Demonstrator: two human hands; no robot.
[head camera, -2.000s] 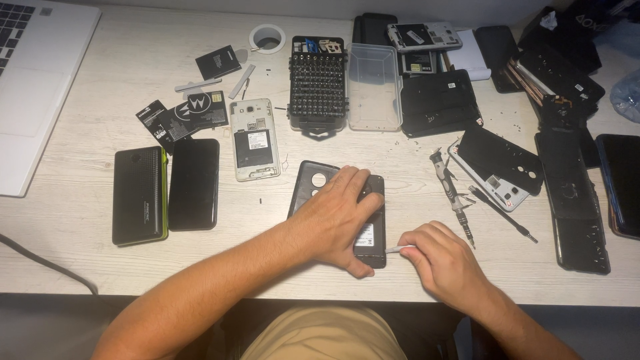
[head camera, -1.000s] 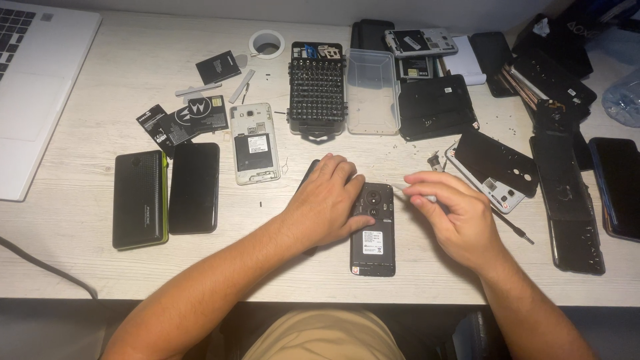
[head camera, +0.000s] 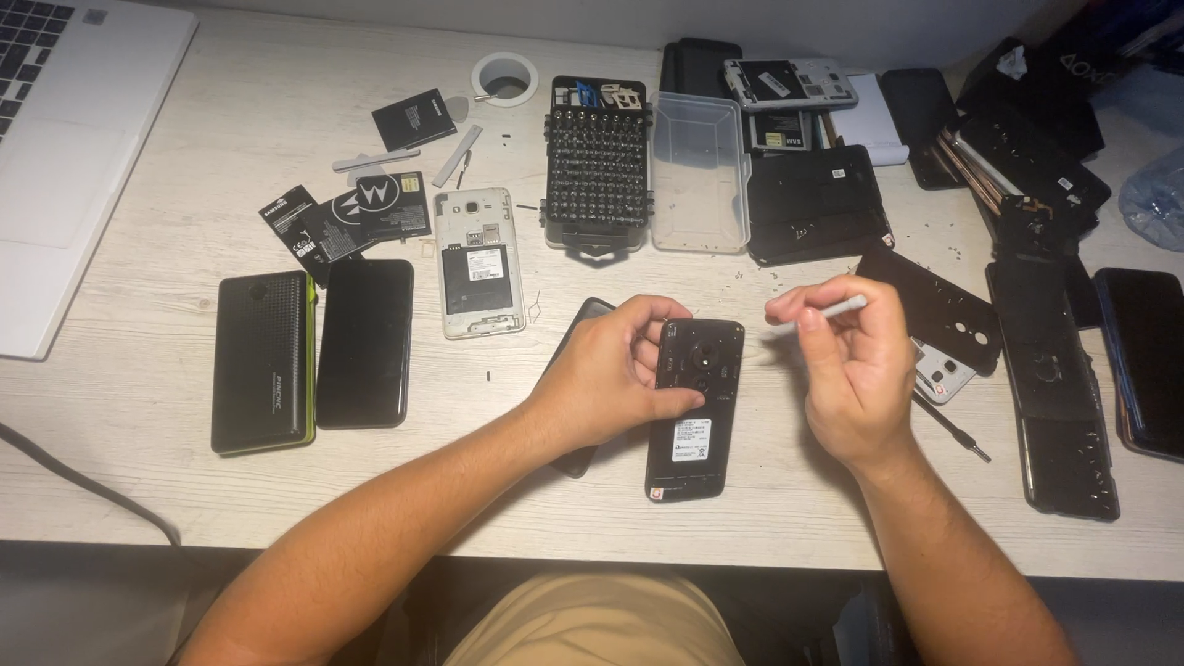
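My left hand (head camera: 610, 375) grips the left edge of an opened smartphone (head camera: 689, 462), thumb across its dark inner side, which bears a white label and camera openings. Under that hand lies a dark phone back cover (head camera: 580, 458), mostly hidden by the fingers and wrist. To the right of the phone, my right hand (head camera: 856, 370) is raised, holding a thin pale grey stick-like tool (head camera: 837, 310) between thumb and fingers, apart from the phone. A precision screwdriver bit case (head camera: 597, 171) stands behind, with its clear plastic lid (head camera: 700, 176) beside it.
Left of the phone lie a disassembled white phone (head camera: 479, 305), a black phone (head camera: 367, 342), a black and green case (head camera: 262, 361) and several batteries (head camera: 393, 205). On the right are stacked phone parts (head camera: 1054, 370), a screwdriver shaft (head camera: 953, 427) and loose screws. A laptop (head camera: 83, 185) occupies the left corner.
The dark back cover, earlier against the phone, now lies to its left under my left hand. My right hand has moved up, away from the phone's lower edge, still with the pale tool.
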